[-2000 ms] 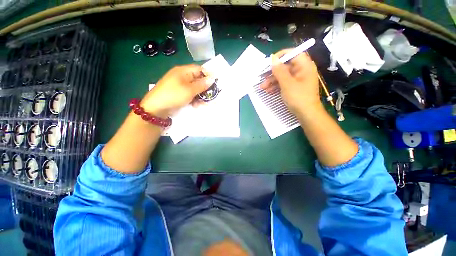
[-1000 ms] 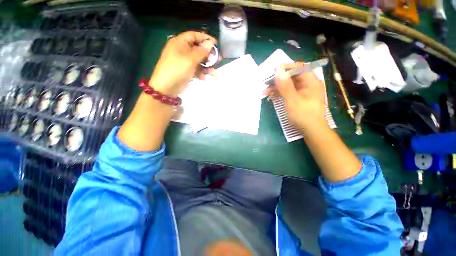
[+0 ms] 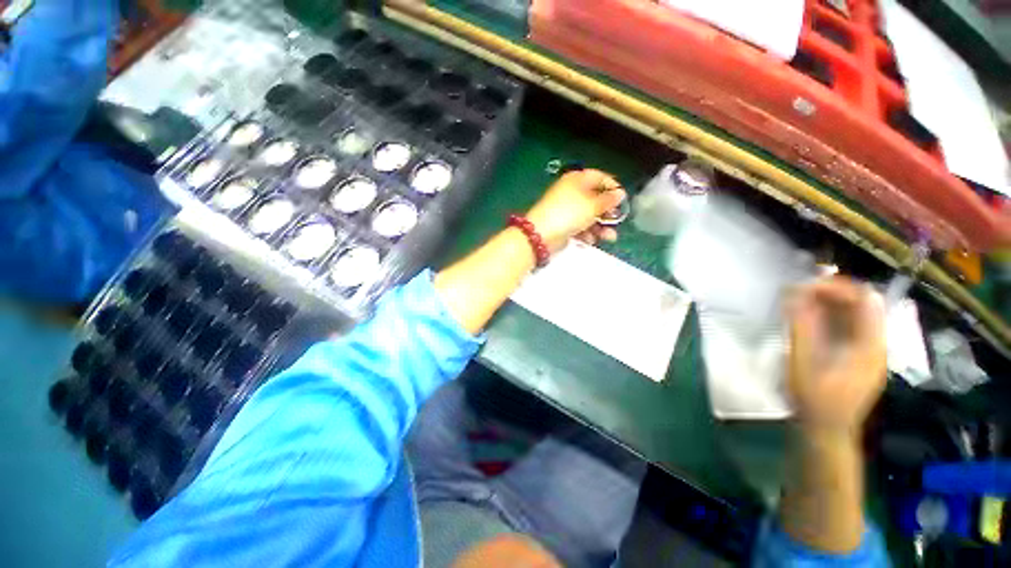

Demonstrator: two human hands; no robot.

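Observation:
My left hand [image 3: 577, 209], with a red bead bracelet at the wrist, holds a round watch head [image 3: 614, 208] by its rim above the back of the white paper [image 3: 604, 305]. My right hand [image 3: 837, 350] is strongly blurred, raised over the right side of the lined sheet [image 3: 737, 372]. Tweezers cannot be made out in it, and what its fingers hold cannot be told. A blurred whitish sheet shape [image 3: 737, 255] lies between the hands.
Stacked clear trays [image 3: 333, 222] with round watch heads stand at left. A whitish bottle [image 3: 671, 200] stands behind the papers. A yellowish rail [image 3: 621, 111] and red tray [image 3: 710, 94] run behind. Another person's blue sleeve [image 3: 67, 200] is at far left. A blue fixture [image 3: 942, 505] is at right.
The view has swung left, showing more trays and the red tray. My left hand still holds the watch head. My right hand has moved right of the lined sheet, and the tweezers no longer show.

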